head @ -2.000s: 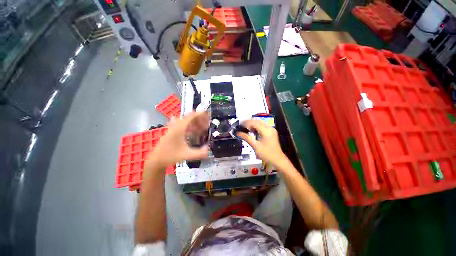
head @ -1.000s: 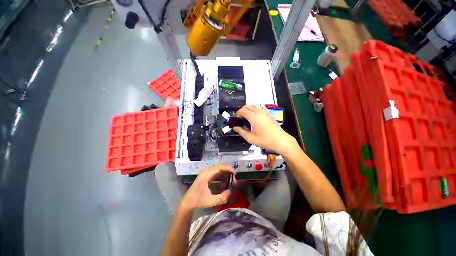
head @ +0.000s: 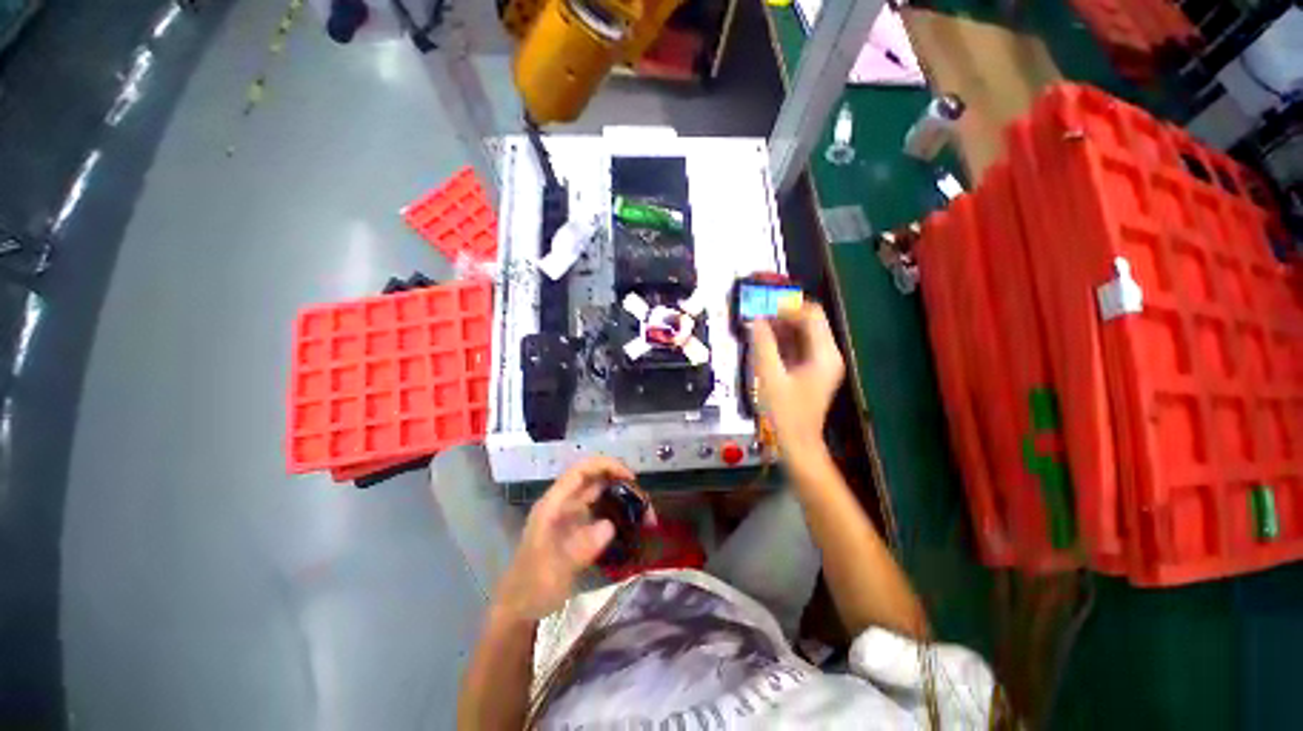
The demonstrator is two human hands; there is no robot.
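My left hand (head: 565, 536) holds a small dark rounded housing (head: 620, 508) between thumb and fingers, in front of the machine's front edge. The fixture (head: 665, 331) on the white machine top shows white tabs in a cross around a reddish centre, with no hand on it. My right hand (head: 795, 374) is over the dark handheld terminal (head: 769, 297), right of the fixture, and covers its lower part. The terminal's blue screen is lit. The right fingers are bent and blurred; whether they touch the terminal is unclear.
Red trays (head: 389, 374) lie low at the left. A tall red tray stack (head: 1143, 343) stands on the green bench at right. A yellow-orange cylinder (head: 569, 57) hangs behind the machine. A green cylindrical part (head: 647, 214) and a white tag (head: 566, 250) lie on top.
My right hand has left the fixture and moved right to the terminal, uncovering the reddish centre. My left hand came down from the machine earlier and still holds the dark housing. The view has shifted.
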